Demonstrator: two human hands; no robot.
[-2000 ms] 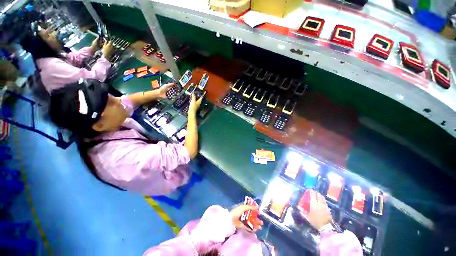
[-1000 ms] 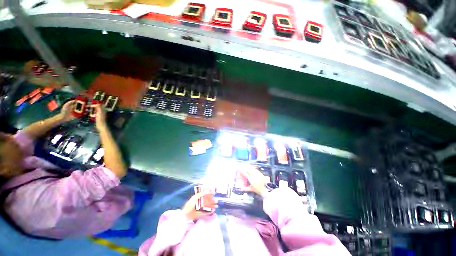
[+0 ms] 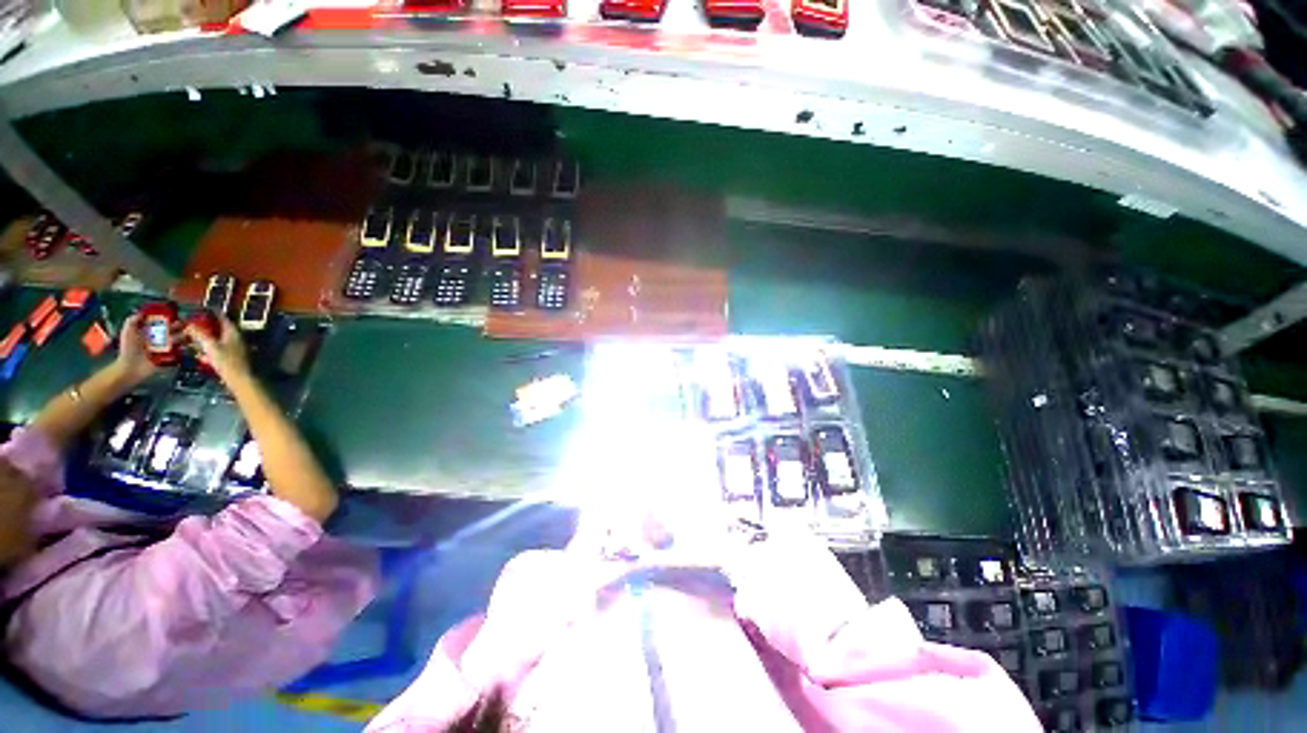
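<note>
The clear blister tray (image 3: 870,501) lies on the green bench in front of me, holding two rows of dark phones (image 3: 787,470) with pale patches on their backs. A strong white glare hides its left part. My left hand (image 3: 622,543) and my right hand (image 3: 743,531) are close together at the tray's near edge, washed out by the glare. I cannot tell what they hold. Small pale and orange cards (image 3: 545,398) lie on the bench left of the tray.
Open phones (image 3: 452,258) stand in a row near the brown mat (image 3: 652,272). Tall stacked trays (image 3: 1068,430) stand at right, lower trays (image 3: 1054,630) below. Red-cased phones (image 3: 734,12) line the white shelf (image 3: 645,72). Another worker (image 3: 172,587) sits at left holding a red phone.
The view has turned right and tilted down. My right hand has moved from over the tray to beside my left hand. The glare now covers the tray's left part.
</note>
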